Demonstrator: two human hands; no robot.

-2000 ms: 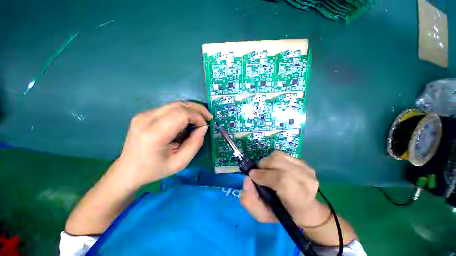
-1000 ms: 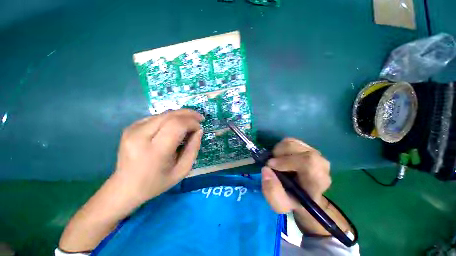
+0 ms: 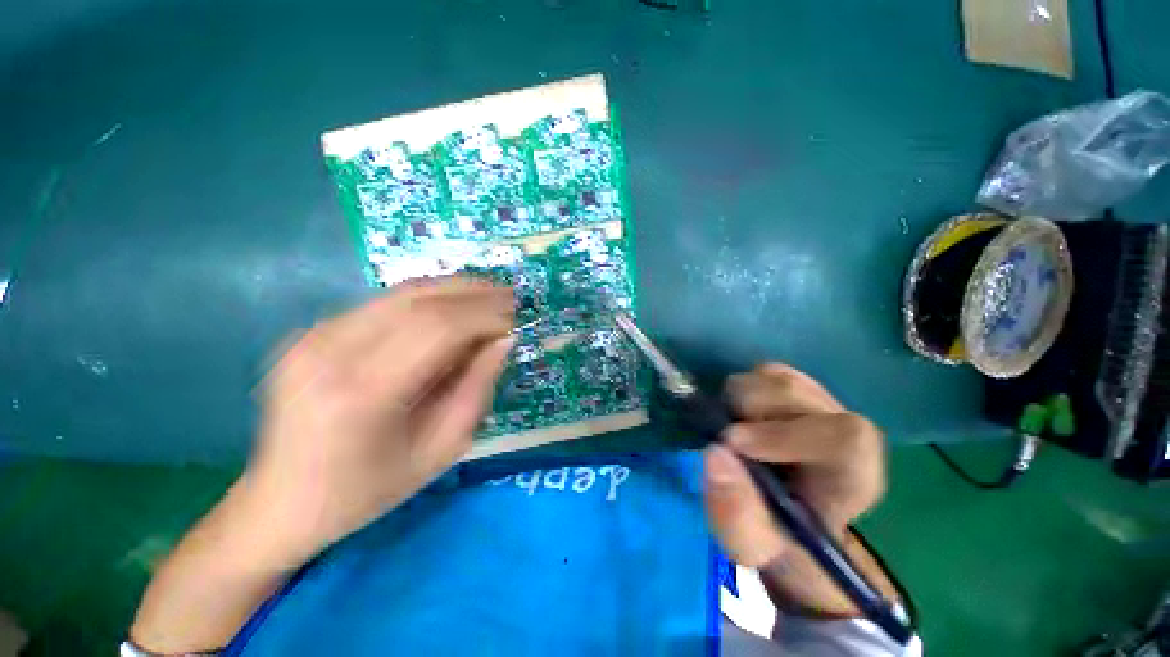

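The green PCB panel (image 3: 481, 167) lies on a pale tan backing board (image 3: 468, 118), tilted on the bench, with the board's edges showing at both ends. My left hand (image 3: 385, 385) is blurred, over the panel's lower left part, thumb and fingertips pinched together; a very thin pale strand, perhaps solder wire, shows at the fingertips. My right hand (image 3: 802, 462) holds the black handle of the soldering iron (image 3: 811, 529). The iron's silver tip is at the panel's right side, between middle and lower rows; whether it touches is unclear.
A solder reel (image 3: 1014, 295) stands at right beside a black unit (image 3: 1097, 334) with a green connector. A crumpled clear bag (image 3: 1078, 154) lies above the reel, and a cardboard piece (image 3: 1020, 36) is at upper right. Blue cloth (image 3: 565, 565) covers my lap, near the panel's lower edge.
The panel now lies tilted and further left in view than two seconds ago. The iron's tip has moved from the panel's left edge to its right side. My right hand has shifted slightly right.
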